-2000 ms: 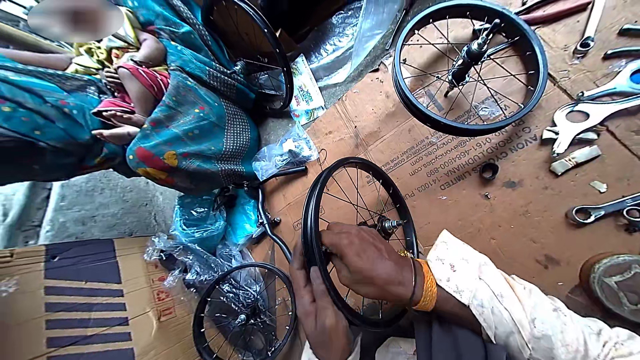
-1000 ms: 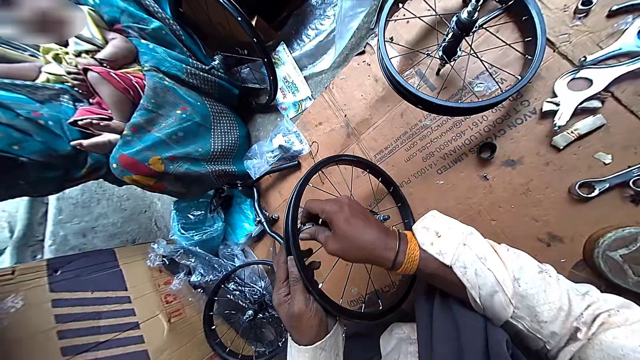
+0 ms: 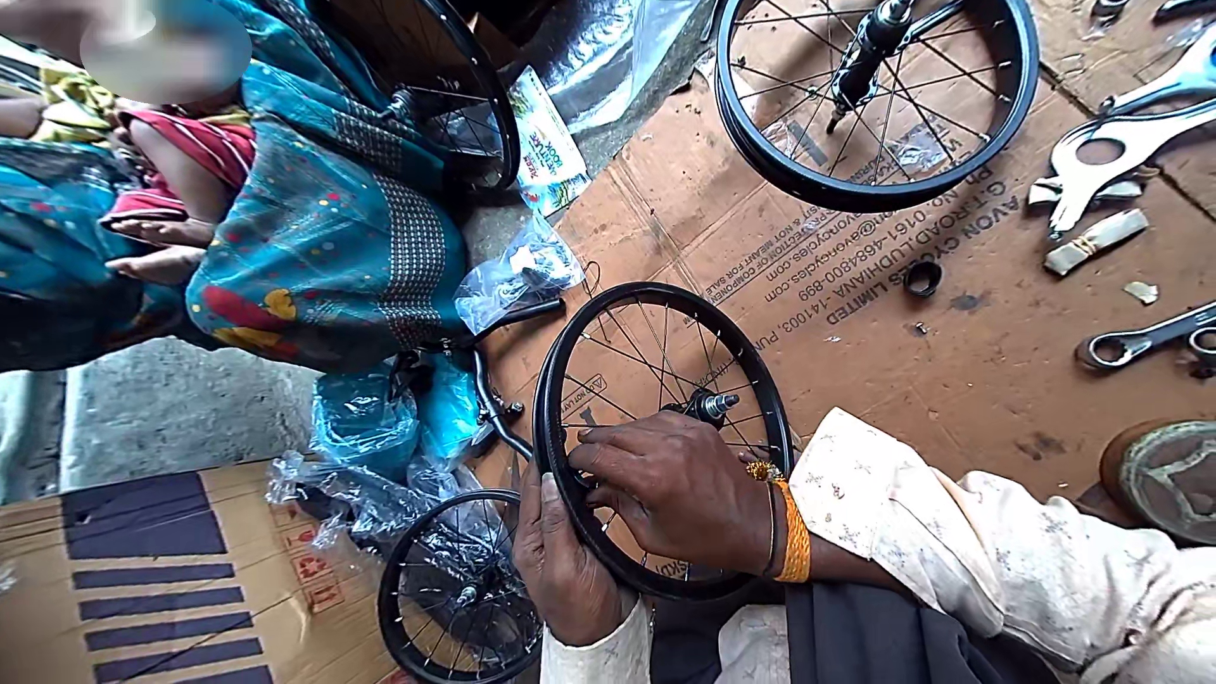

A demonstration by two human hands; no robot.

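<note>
A small black spoked bicycle wheel (image 3: 771,408) stands tilted in front of me, its hub (image 3: 711,407) with a threaded axle end pointing right. My left hand (image 3: 567,560) grips the lower left of its rim from outside. Through the spokes reaches my right hand (image 3: 670,484), fingers bent at the inner side of the rim near the left hand; its fingertips are partly hidden, and I cannot tell whether they pinch a small part. An orange thread band circles the right wrist.
Another wheel rim (image 3: 879,195) lies at the upper right, beside wrenches (image 3: 1130,347) and a white metal part (image 3: 1092,152). A further wheel (image 3: 389,608), plastic bags (image 3: 366,418) and a handlebar (image 3: 489,394) lie left. A seated person in teal cloth (image 3: 323,209) holds a child.
My right hand has moved from near the hub to the left side of the rim. The left hand stays on the rim.
</note>
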